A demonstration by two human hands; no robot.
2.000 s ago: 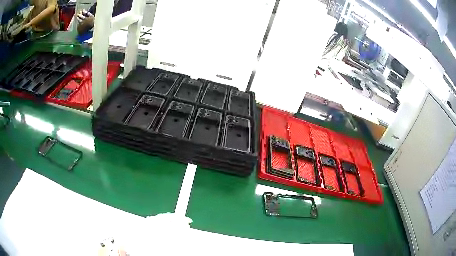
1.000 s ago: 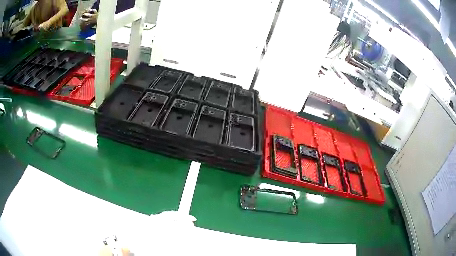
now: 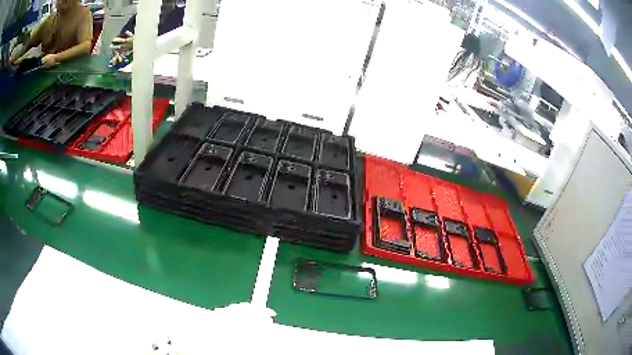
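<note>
One black phone middle frame lies flat on the green belt in front of the red tray. A second frame lies on the belt at the far left, and part of a third shows at the right. A large white sheet spans the bottom, overexposed. Small dark and yellowish bits show on it at the bottom edge. I cannot make out either of my hands; glare and the picture's edge could hide them.
A stack of black blister trays stands mid-left; a red tray beside it holds several frames. A white strip runs from stack to sheet. White posts and a whiteboard-like panel flank them. A person sits at upper left.
The frames on the belt have moved left, and another has appeared at the right. The skin-toned patch at the bottom edge no longer shows. The view has shifted slightly.
</note>
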